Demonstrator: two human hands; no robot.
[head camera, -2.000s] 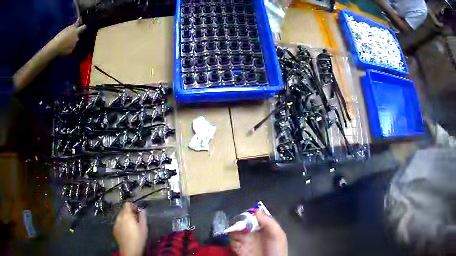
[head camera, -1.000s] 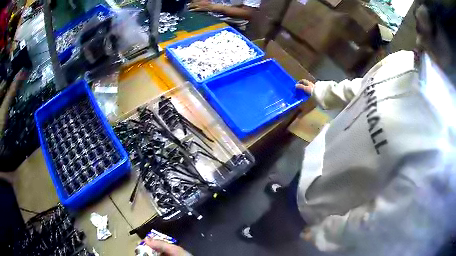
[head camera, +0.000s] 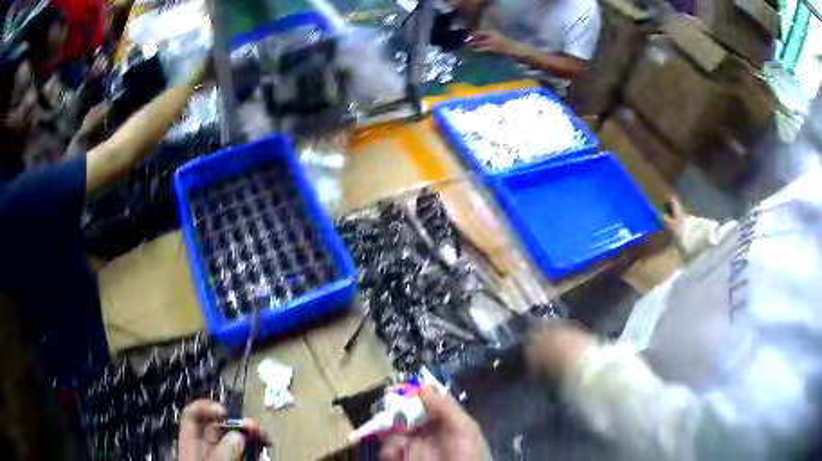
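Note:
My left hand (head camera: 214, 434) is at the lower edge of the blurred view, with fingers closed on the end of a black flat cable (head camera: 244, 356), which stands up from it in front of the blue bin. My right hand (head camera: 439, 430) holds a white, blue and red glue tube (head camera: 403, 404) at bottom centre. The tube's pale nozzle (head camera: 368, 427) points left towards the cable end, apart from it. Black cable assemblies (head camera: 151, 396) lie at lower left, and a tangled group (head camera: 416, 293) lies on a clear tray at centre right.
A blue bin (head camera: 227, 329) holds dark parts in a grid. White tissue (head camera: 276, 383) lies on cardboard. Another blue bin holds small white parts (head camera: 518, 128), beside a blue bin (head camera: 577, 212). A person (head camera: 748, 315) stands close at right, one arm near the cables. Another person's arm (head camera: 140, 142) reaches across upper left.
The view has swung right, then partly back left. My left hand is back in view, holding a cable up. The person at right has moved an arm over the tray's near edge.

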